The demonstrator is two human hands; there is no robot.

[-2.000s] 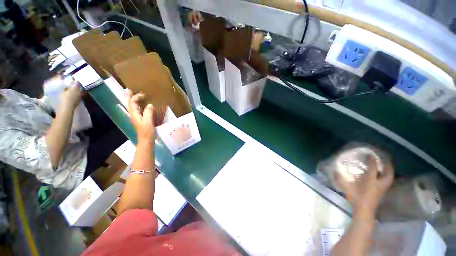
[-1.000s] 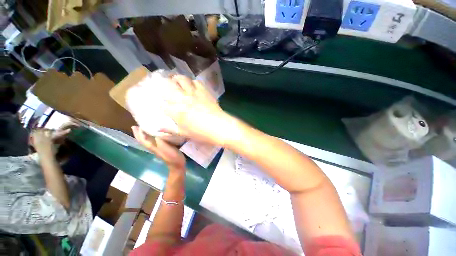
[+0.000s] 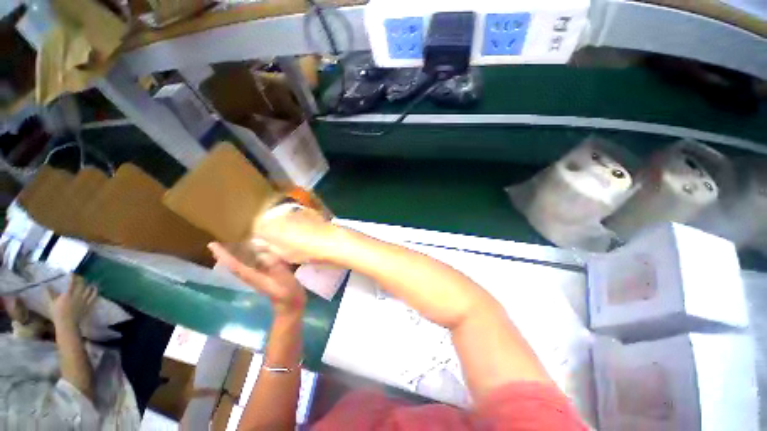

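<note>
An open retail box (image 3: 320, 278) with its brown flap (image 3: 220, 192) raised stands on the green belt in front of me. My left hand (image 3: 267, 276) holds the near side of this box. My right hand (image 3: 294, 234) is at the box's mouth, its fingers partly hidden; what it holds there cannot be made out. An orange patch shows just behind it. A white papered surface with faint print (image 3: 420, 337) lies under my right forearm.
Bagged cream units (image 3: 576, 194) lie on the belt at right, beside two stacked closed boxes (image 3: 673, 282). More open boxes (image 3: 126, 210) stand at left, with another person's hands (image 3: 74, 303) beyond. A power strip (image 3: 551, 34) with a black plug is above; black bagged bundles lie behind.
My right hand first reached a bagged unit at right, then carried a pale bagged thing to the box. Now that thing is no longer visible and the hand is lower at the mouth. The view has turned right.
</note>
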